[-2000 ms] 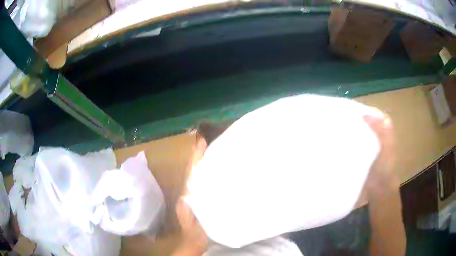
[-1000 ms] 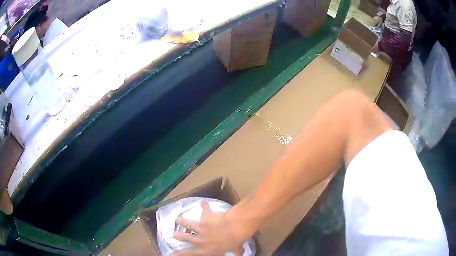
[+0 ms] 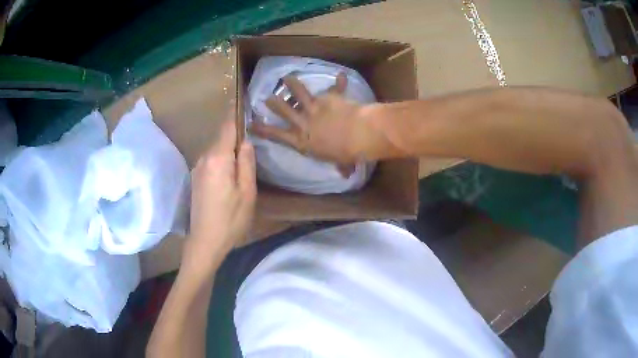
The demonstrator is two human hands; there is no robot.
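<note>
An open small carton (image 3: 395,198) is on the brown cardboard sheet, in front of my body. A round wrapped product (image 3: 308,183) in a white bag lies inside it, with a shiny patch showing between my fingers. My left hand (image 3: 225,183) grips the carton's left wall, its fingers partly hidden by the wall. My right hand (image 3: 318,126) reaches in from the right and lies flat on the product with its fingers spread, not closed around it.
A pile of wrapped products (image 3: 66,210) in white bags is at the left. A green post (image 3: 56,78) is at upper left. Shiny tape (image 3: 484,42) crosses the cardboard sheet (image 3: 448,28). Another small carton (image 3: 607,29) stands at the upper right.
Two seconds ago both hands held a white bundle in the air. One second ago a bundle was in the carton under my right hand. Now the view has shifted and my left hand holds the carton.
</note>
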